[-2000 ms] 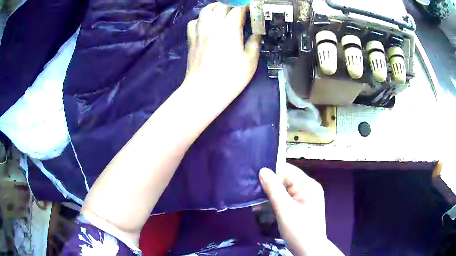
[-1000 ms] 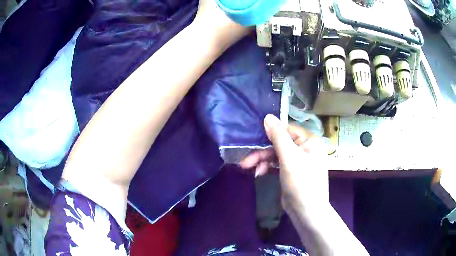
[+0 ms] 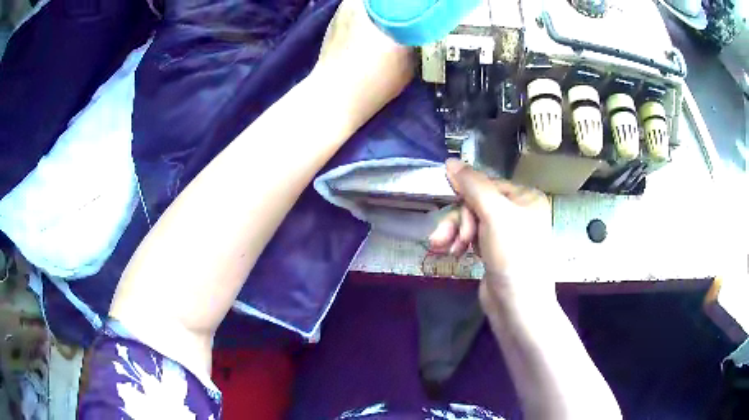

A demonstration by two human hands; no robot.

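Note:
The dark purple quilted panel (image 3: 386, 127) lies left of the cream overlock machine (image 3: 538, 168). Its near edge is lifted and folded open, showing a pale inner side. My right hand (image 3: 493, 217) pinches the panel's corner between thumb and fingers, just below the presser foot (image 3: 458, 148). My left hand (image 3: 369, 53) lies on the panel at the top, left of the needle area; its fingers are partly hidden by a light-blue round object (image 3: 419, 16). A white lining piece (image 3: 78, 180) shows among the purple cloth at the left.
Several cream tension dials (image 3: 545, 115) stand in a row on the machine front. The worn white table (image 3: 641, 238) has a black round spot. Red cloth (image 3: 255, 385) shows below the panel. An orange-brown edge is at the far right.
My right hand has moved up towards the foot with the panel's edge, which now folds open. The panel's near end has drawn up, baring the table. My left hand has moved farther up beneath the blue object.

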